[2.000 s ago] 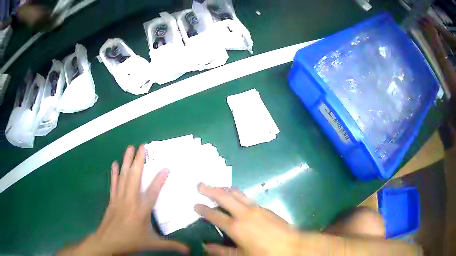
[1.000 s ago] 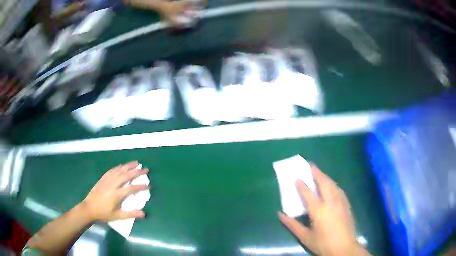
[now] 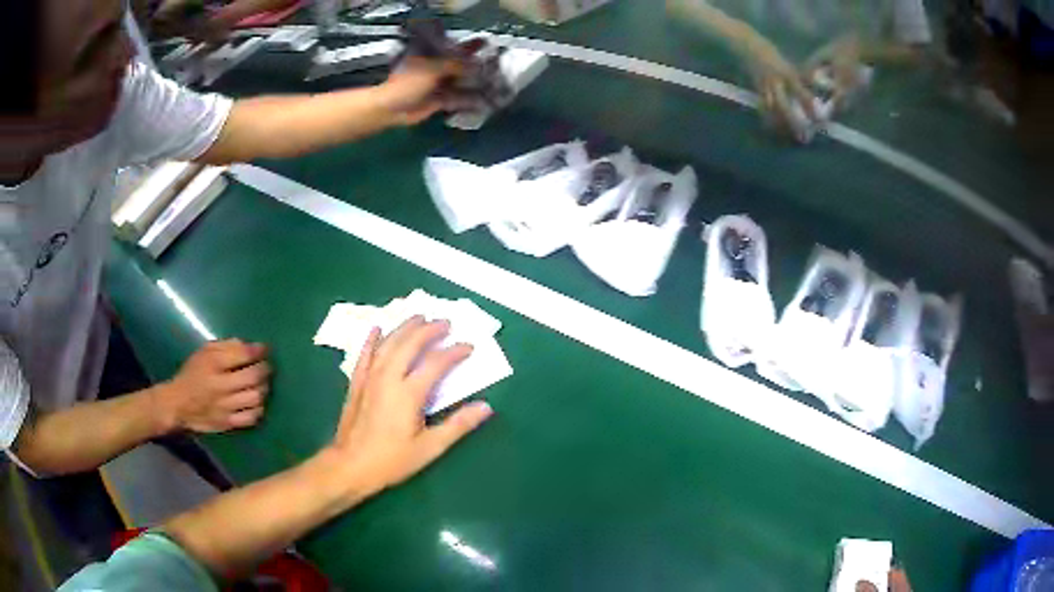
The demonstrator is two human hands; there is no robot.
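Note:
A loose heap of white paper cards [image 3: 468, 376] lies on the green worktop left of centre. My left hand [image 3: 399, 405] rests on the heap with its fingers apart. Only some fingertips of my right hand [image 3: 899, 582] show at the bottom edge, at a small white stack of cards [image 3: 863, 564]; the rest is cut off, so its grip cannot be told. Foam pouches with black parts [image 3: 736, 289] lie in two groups beyond the pale strip [image 3: 740, 399].
A person in a grey shirt [image 3: 69, 231] sits at the left, one fist [image 3: 220, 387] on the worktop, the other hand over white boxes [image 3: 509, 87]. Another person's hands [image 3: 798, 98] are at the far side. The blue tote [image 3: 1023, 567] shows at the lower right corner.
The view has swung left, bringing the neighbouring person into view and moving the tote to the corner. The cards under my left hand are now spread out. My right hand is mostly out of view.

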